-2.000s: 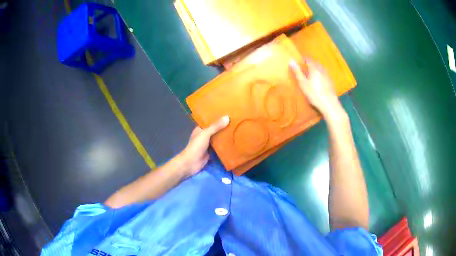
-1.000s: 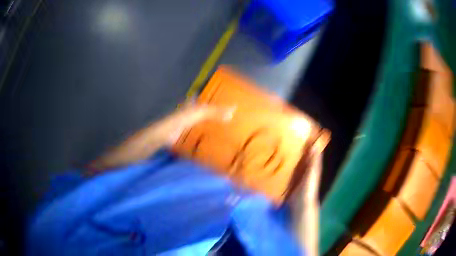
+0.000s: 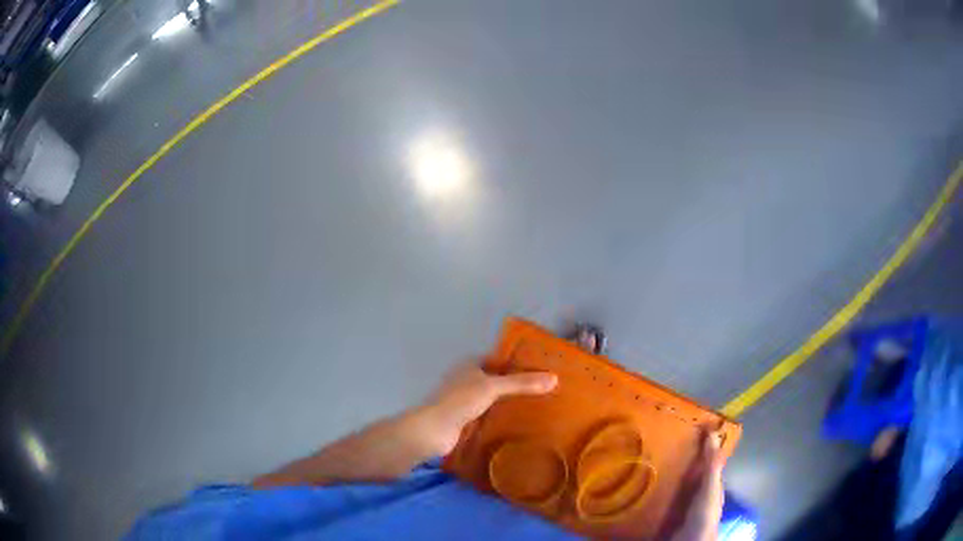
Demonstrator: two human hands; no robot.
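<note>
An orange cover or stack of covers (image 3: 591, 407) is held flat in front of my body at the lower middle. Several loose rubber bands (image 3: 528, 471) lie on its top face. A row of small dots runs along its far edge. My left hand (image 3: 491, 396) grips its left side, thumb on top and fingers hidden beneath. My right hand (image 3: 705, 491) grips its right side, partly cut off by the lower edge.
Grey floor (image 3: 549, 190) with curved yellow lines (image 3: 787, 393) surrounds me. A blue stool (image 3: 879, 380) and a person in blue (image 3: 935, 423) are at the right. A whitish object (image 3: 44, 164) stands at the far left. Something small and dark shows just beyond the covers.
The view has turned from the green bench to open floor. The orange stack has left the bench area with me, held in both hands, bands still on top.
</note>
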